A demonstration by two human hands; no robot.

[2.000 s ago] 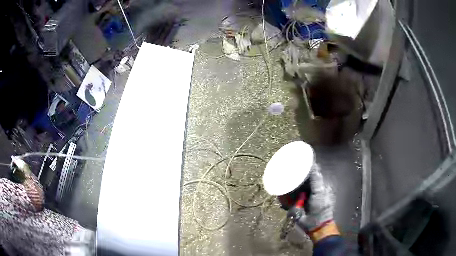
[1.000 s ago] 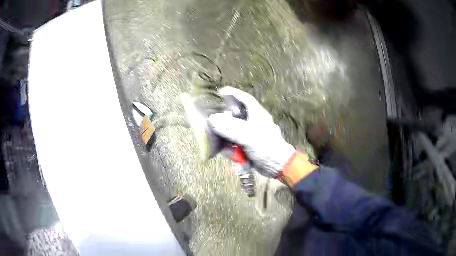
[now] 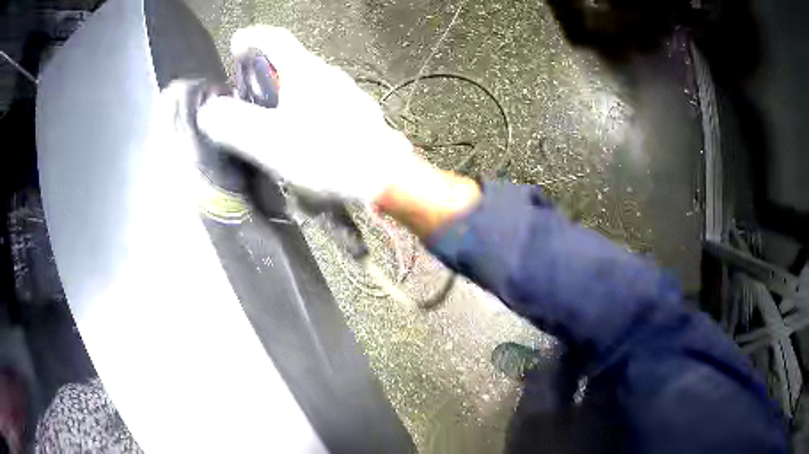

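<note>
The long sheet-metal housing [image 3: 106, 213] runs down the left of the view, its outer face glaring white. A darker grey side [image 3: 302, 328] shows along its right edge. My right hand [image 3: 310, 124], in a glove washed out white by glare, is closed around the dark round body of the sander [image 3: 232, 164]. The sander is at the housing's upper right edge, with a pale yellowish rim showing below it. Its disc face is hidden, and I cannot tell whether it touches the metal. My left hand is not in view.
A hose [image 3: 510, 124] lies looped on the gritty floor [image 3: 461, 372] right of the housing. Pale metal bars [image 3: 772, 310] stand at the right edge. Part of a person's patterned top [image 3: 80, 421] shows at the bottom left. A dark green shoe tip [image 3: 516, 357] is low in the middle.
My right hand has carried the sander left and up to the housing's edge. The sander's white disc face has turned out of sight. The housing's darker side has come into view.
</note>
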